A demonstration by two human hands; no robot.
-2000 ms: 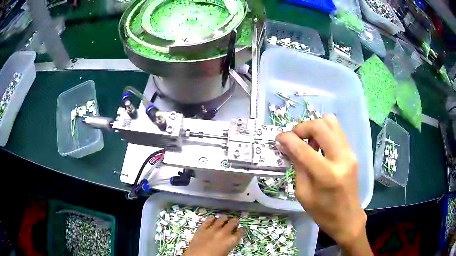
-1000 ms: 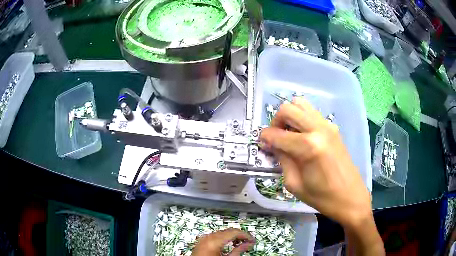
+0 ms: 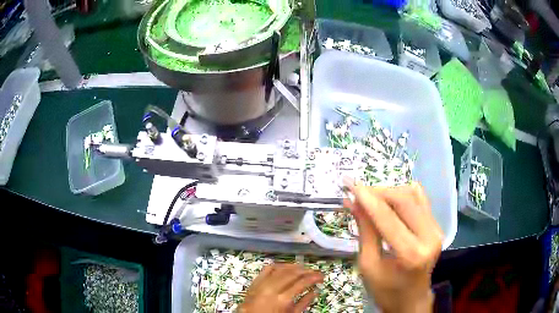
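My right hand (image 3: 398,238) is at the right end of the silver press machine (image 3: 245,194). Its thumb and forefinger are close together by the loading fixture (image 3: 312,174); the image is blurred there and I cannot tell if they hold a part. My left hand (image 3: 282,290) lies over the stemmed white and green parts (image 3: 224,275) in the near bin (image 3: 182,269); whether it holds one is hidden. The right bin (image 3: 438,122) holds a loose pile of the same parts, now in view behind my right hand.
The steel bowl feeder (image 3: 214,76) with green grains stands behind the machine, its straight feed track (image 3: 305,85) running to the fixture. Small clear boxes stand left (image 3: 95,180) and right (image 3: 481,202). A dark green crate (image 3: 135,287) is lower left. Green bags (image 3: 460,101) lie at right rear.
My right hand has moved down and right from the fixture's middle, uncovering its top and the pile in the right bin. My left hand has shifted slightly right, its fingers straighter over the parts.
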